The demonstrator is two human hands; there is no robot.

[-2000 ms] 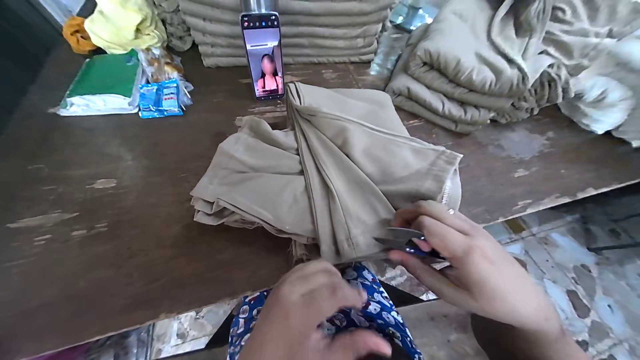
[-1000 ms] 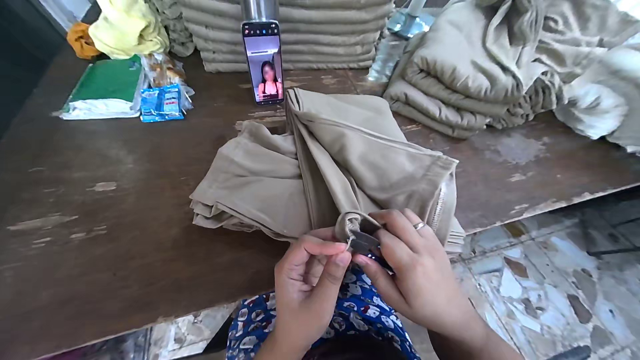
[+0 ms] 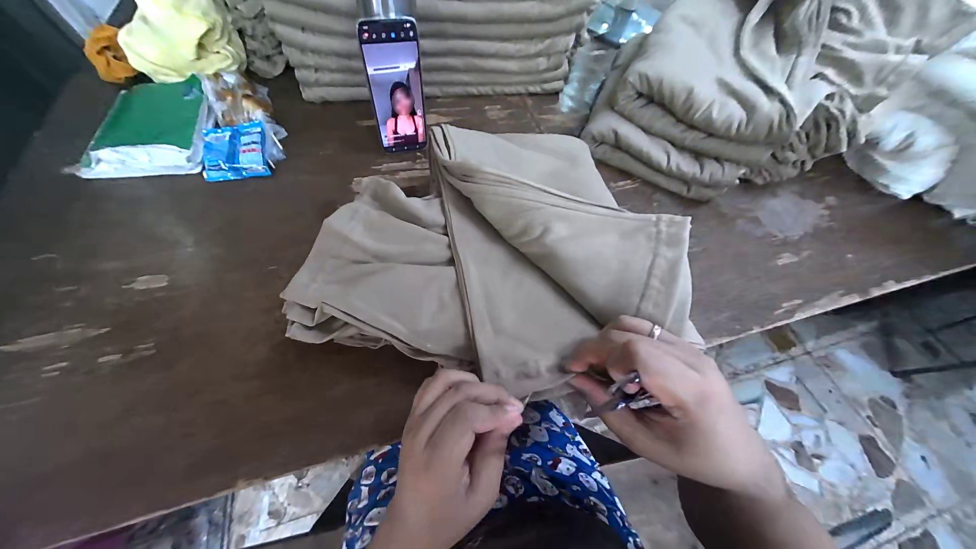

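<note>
Tan folded garments lie on the wooden table, their near corner hanging toward my lap. My right hand, with a ring on one finger, pinches the hem of that corner. In its palm is a small metal cutting tool, probably thread snippers, partly hidden by the fingers. Left of the corner, my left hand has its thumb and fingertips pressed together on what looks like a thin thread end.
A phone stands upright behind the garments, before a stack of folded tan cloth. More tan cloth is piled at right. A green packet, a blue sachet and yellow cloth sit at back left.
One second ago both hands met at the cloth's near corner, with the dark tool between them. Now they are apart, the left one lower and to the left, and the corner lies flatter.
</note>
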